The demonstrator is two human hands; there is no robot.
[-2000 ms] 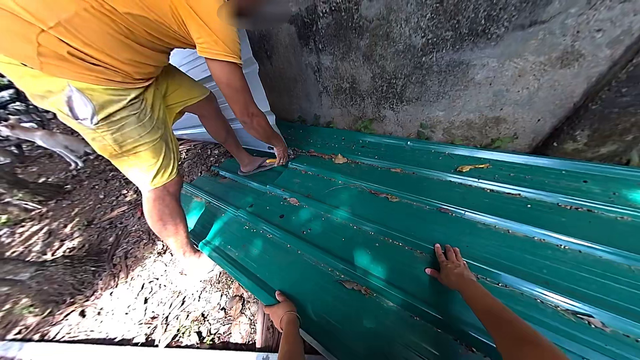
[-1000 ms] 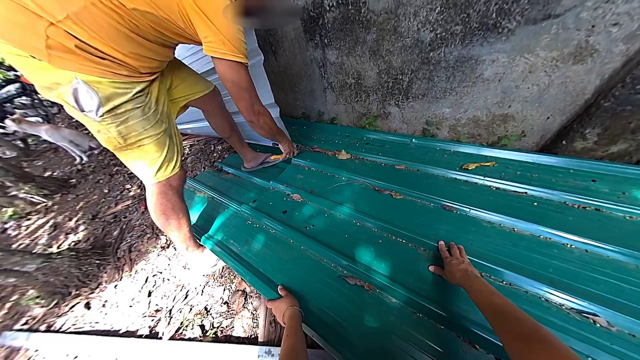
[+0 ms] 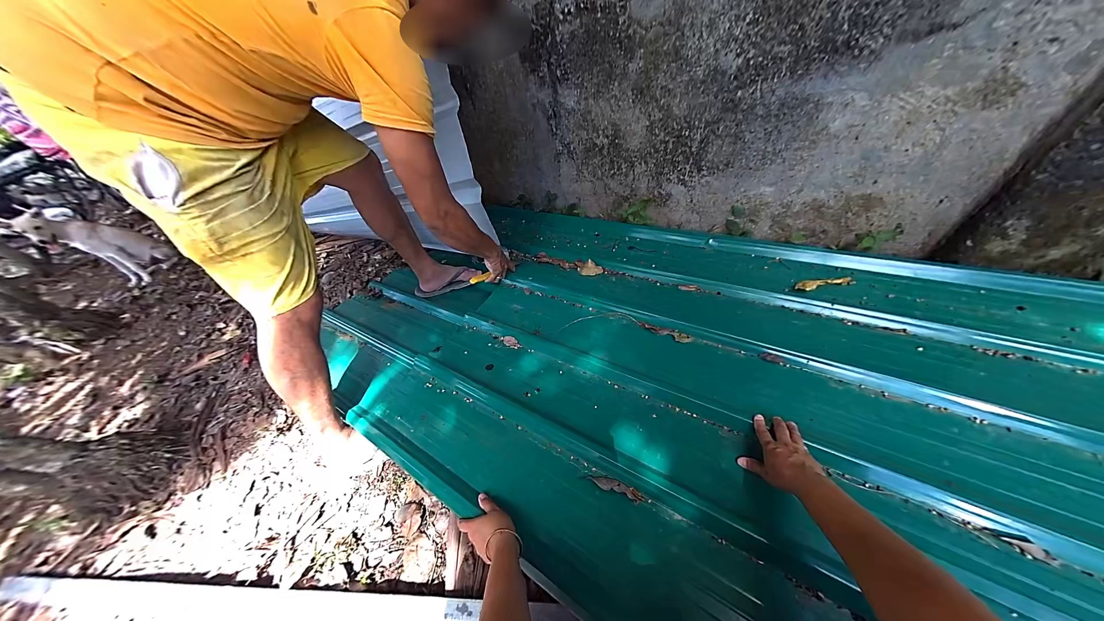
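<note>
Green ribbed metal roofing sheets [image 3: 552, 379] lie overlapped, with dry leaves and grit on them. My left hand [image 3: 490, 528], with a thin band at the wrist, grips the near left edge of the top sheet. Flat on the same sheet, fingers spread, rests my right hand [image 3: 783, 457]. At the far left end a person in an orange shirt [image 3: 216, 78] and yellow shorts bends down, one sandalled foot on the green metal. That person's hand [image 3: 496, 263] holds a small yellow tool [image 3: 479, 278] against the sheet; its exact kind cannot be told.
A weathered concrete wall [image 3: 733, 112] runs along the far side. A white ribbed sheet [image 3: 448, 147] leans behind the person. A pale dog [image 3: 108, 241] stands at left on leaf-littered ground [image 3: 172, 371]. A light-coloured metal bar [image 3: 216, 599] crosses the bottom left.
</note>
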